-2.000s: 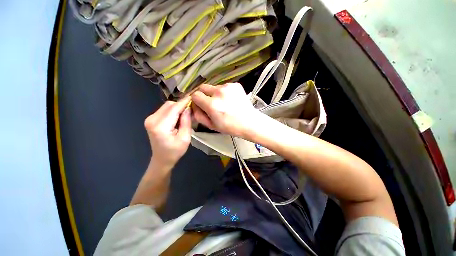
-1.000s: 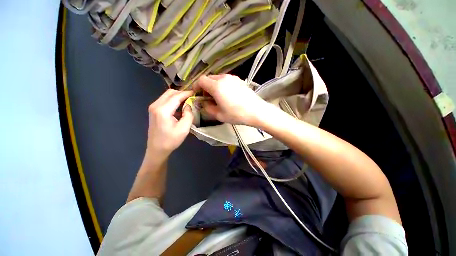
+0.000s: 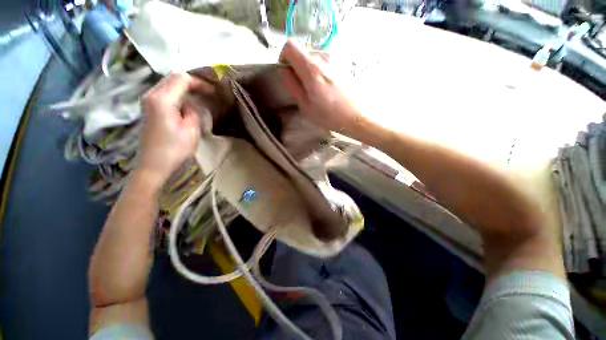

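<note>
A beige bag body (image 3: pixel 266 189) hangs open between my hands above my lap, its brown inside and a zipper (image 3: pixel 256 119) facing up. Yellow tape (image 3: pixel 223 70) shows at its far edge and at the near corner. My left hand (image 3: pixel 171 123) grips the left side of the opening. My right hand (image 3: pixel 317 89) grips the far right edge, with its fingertips partly hidden. Thin handles (image 3: pixel 222 239) loop down over the dark apron (image 3: pixel 332 285). The frame is blurred.
A pale worktable (image 3: pixel 438 86) spans the far and right side. A heap of grey-beige bags (image 3: pixel 109 126) lies at left. Folded beige pieces (image 3: pixel 583 199) are stacked at far right. A round light-blue object (image 3: pixel 312 23) and dark items stand on the far side.
The view has tilted up towards the table. The bag has been raised and opened out. My hands, earlier close together at one taped corner, are now apart on its rim.
</note>
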